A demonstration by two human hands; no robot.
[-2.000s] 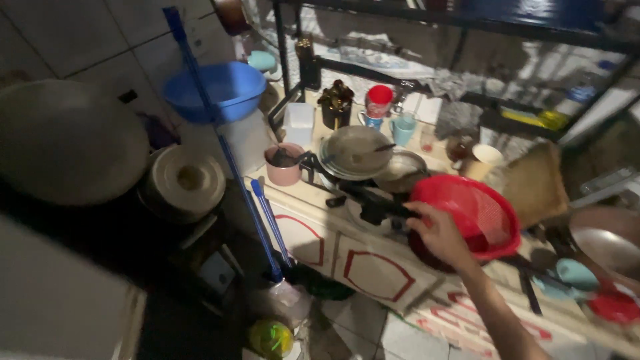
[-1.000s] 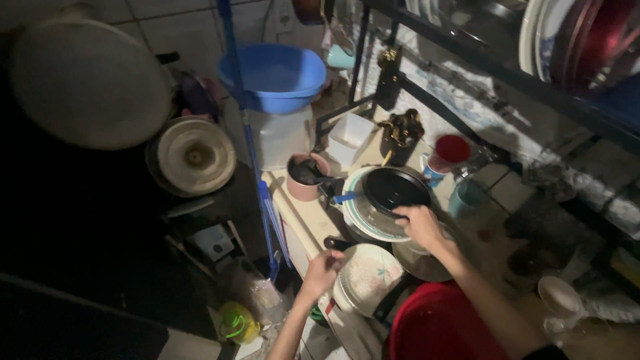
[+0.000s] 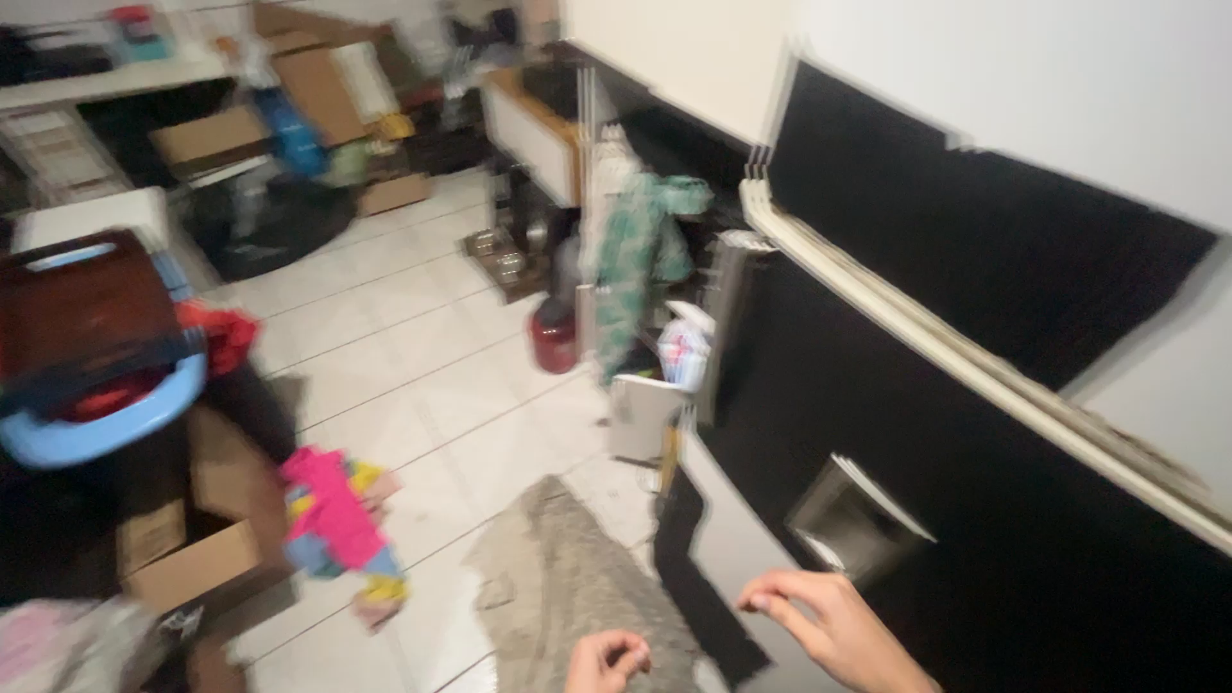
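Low in the head view, my left hand hovers over a grey-brown cloth mat on the tiled floor, fingers loosely curled with nothing seen in them. My right hand is further right, fingers bent and apart, with no object in it. It appears in front of a black panel with a small square recess; whether it touches the panel cannot be told. The frame is blurred by motion.
A pink, yellow and blue cloth lies on the white tiles. Left are an open cardboard box and a light-blue plastic rim. A white bin and a dark red container stand farther back.
The view has swung from the kitchen counter to a tiled floor and black panel. One second ago my right hand was at a dark pan and my left at a white container; both are now away from them.
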